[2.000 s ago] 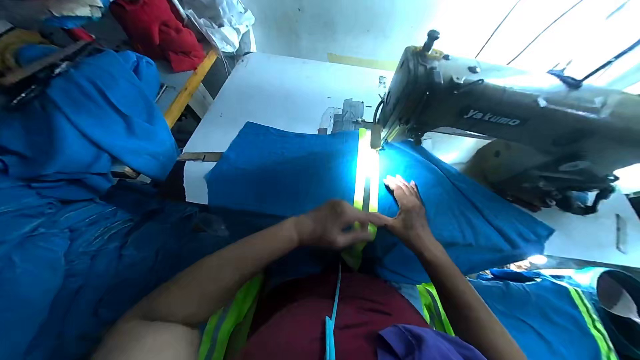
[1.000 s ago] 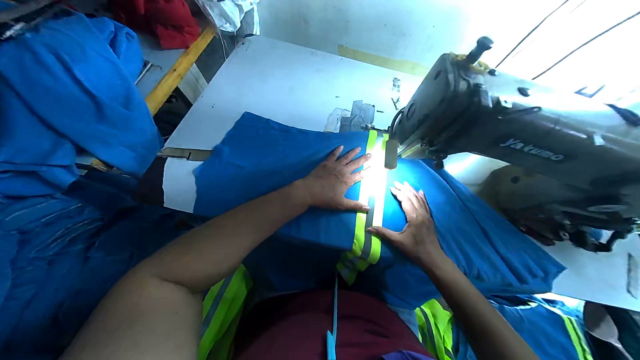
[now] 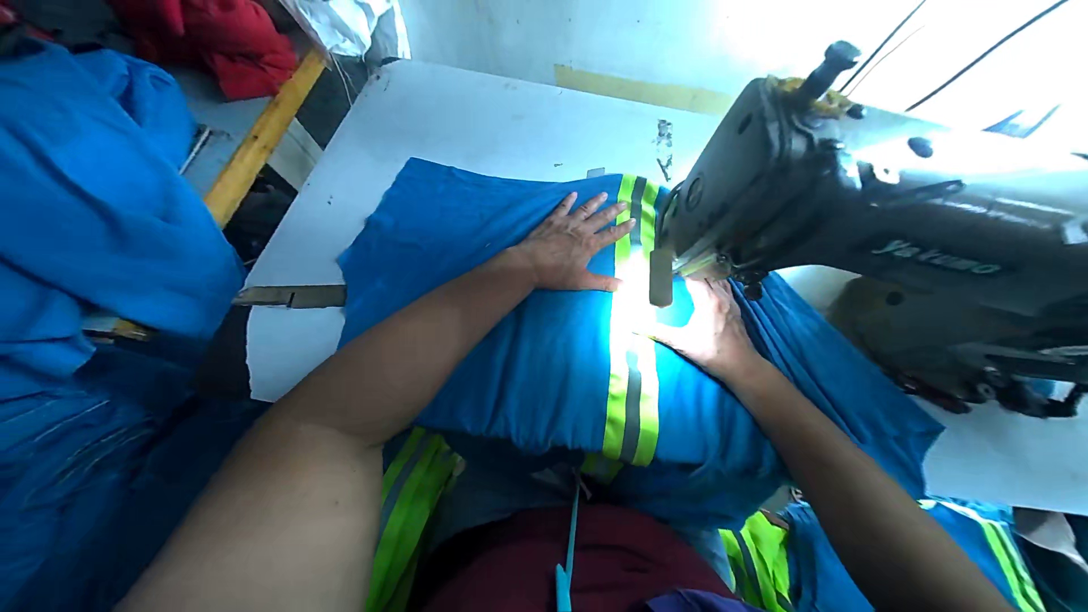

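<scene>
Blue fabric lies spread over the white table under the head of a Yakumo sewing machine. A yellow-green reflective tape with a grey stripe runs down the fabric, brightly lit near the needle area. My left hand rests flat on the fabric left of the tape, fingers spread, fingertips reaching the tape's edge. Just right of the tape, my right hand presses on the fabric beside the machine head, thumb toward the tape; its fingertips are partly hidden by the machine and glare. The needle is not visible.
The white sewing table has a metal strip at its left edge. Left of it are a heap of blue fabric, a yellow wooden bar and red cloth. More yellow-green tape hangs near my lap.
The fabric and tape have moved away from me under the machine. My left hand, earlier near my right hand, has moved onto the fabric and forward. The view has shifted closer.
</scene>
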